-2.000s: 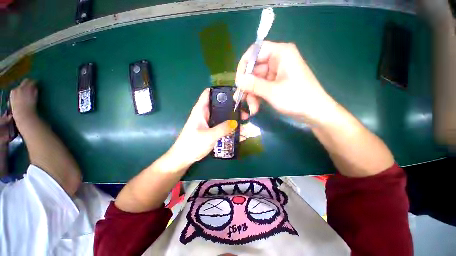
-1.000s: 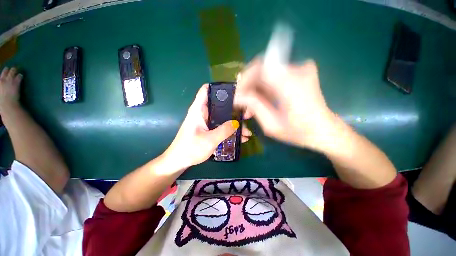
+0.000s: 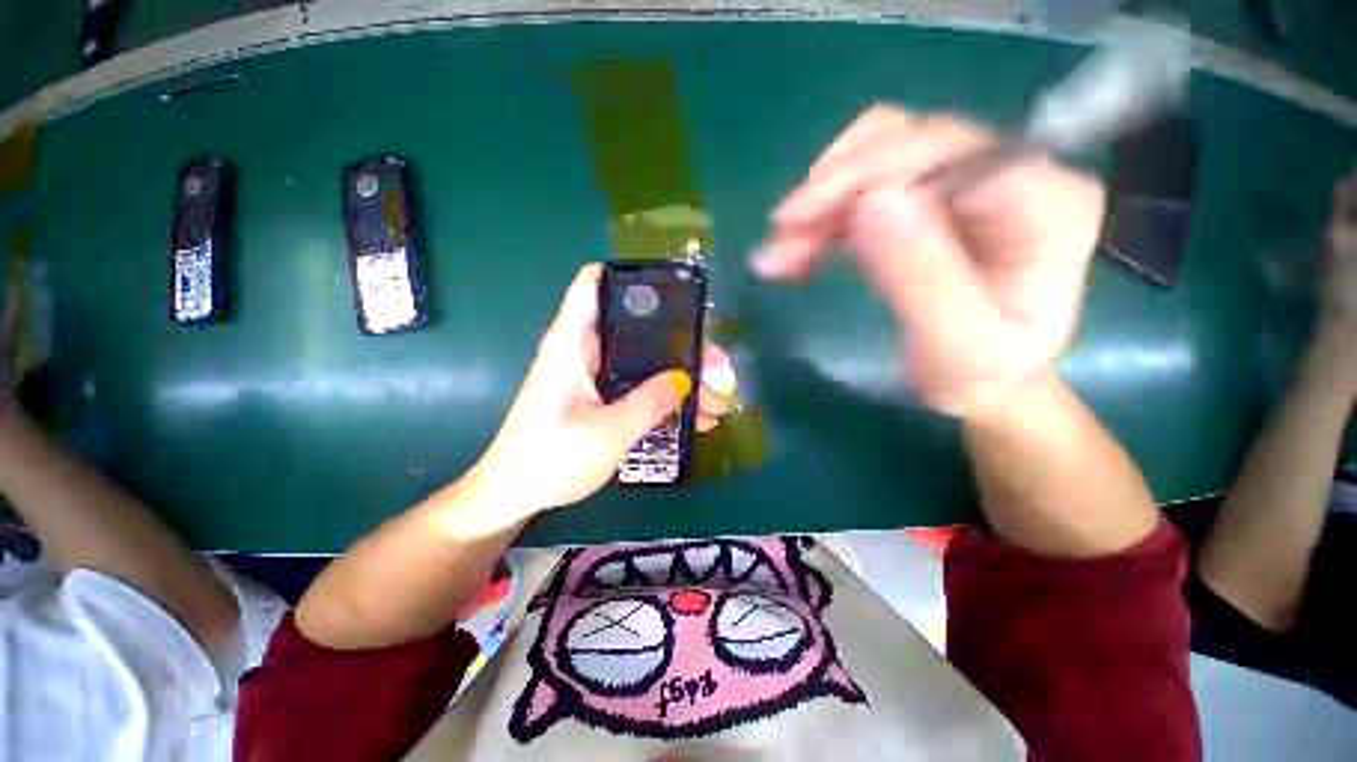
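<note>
My left hand (image 3: 573, 417) holds a black phone body (image 3: 647, 331) upright in the picture, with the thumb across its middle. A round silver-grey disc shows near the phone's top end and a patterned silver area at its lower end. My right hand (image 3: 967, 246) is blurred, up and to the right of the phone and apart from it. It holds the tweezers (image 3: 1109, 93), whose whitish wrapped end points up and right; their tip is not clear. An amber tape strip (image 3: 637, 142) lies on the table just beyond the phone, with small shiny bits near its lower end.
Two half-assembled handsets (image 3: 386, 246) (image 3: 201, 241) lie on the green table (image 3: 506, 179) at the left. A dark slab (image 3: 1149, 201) lies at the right, partly behind the tweezers. A pale divider (image 3: 491, 18) runs along the far side. People's arms show at both sides.
My right hand has moved away from the phone, to the right, with the tweezers now tilted up and right. My left hand still holds the phone. The view has shifted slightly.
</note>
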